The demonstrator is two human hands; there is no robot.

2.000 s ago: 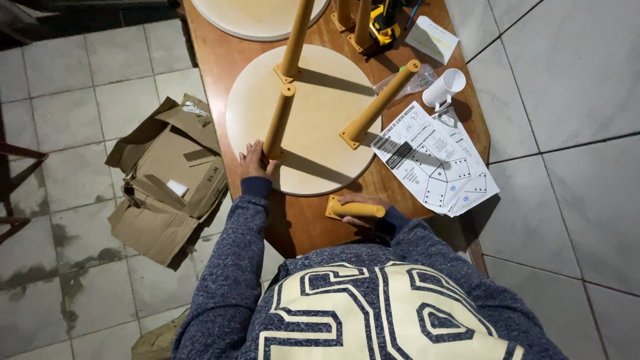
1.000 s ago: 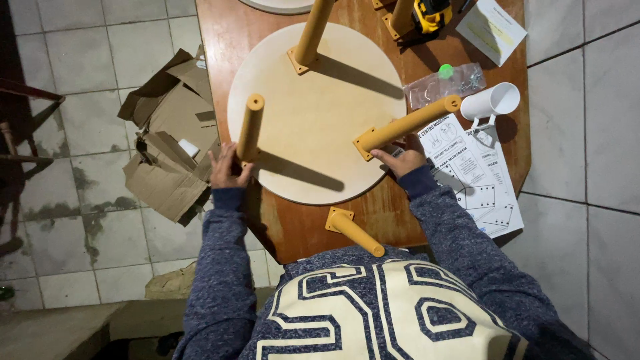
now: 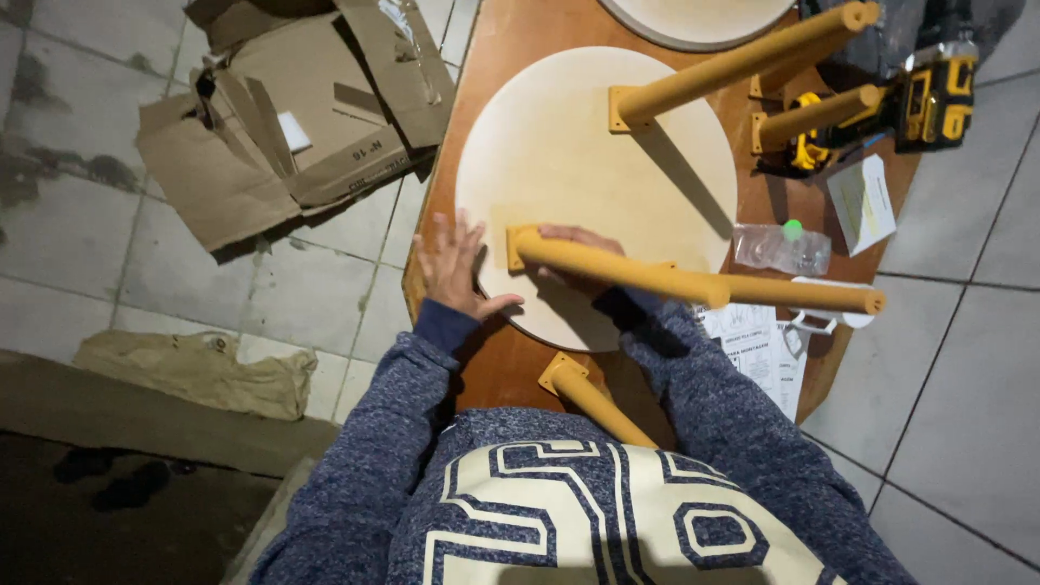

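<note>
A round pale wooden disc [image 3: 561,154] lies on a brown wooden table, with several yellow legs with square mounting plates standing on it. My left hand [image 3: 455,268] is spread with its fingers apart at the disc's left edge, holding nothing. My right hand [image 3: 581,252] is beside the near-left leg [image 3: 626,264], partly hidden behind it; whether it grips the leg does not show. Another leg [image 3: 739,69] stands at the disc's upper right. The leg at right [image 3: 812,293] is partly hidden by the near-left one. Near my body lies a loose leg [image 3: 597,402].
Around the disc are a second disc [image 3: 699,20], more legs [image 3: 816,116], a yellow-and-black cordless drill [image 3: 934,97], a plastic bottle [image 3: 784,248], a white mug [image 3: 857,307] and printed sheets [image 3: 751,341]. Torn cardboard [image 3: 301,122] lies on the tiled floor.
My right hand has moved left from the right-hand leg to beside the near-left leg. My left hand, earlier at the near-left leg, is now spread at the disc's edge. The view has shifted.
</note>
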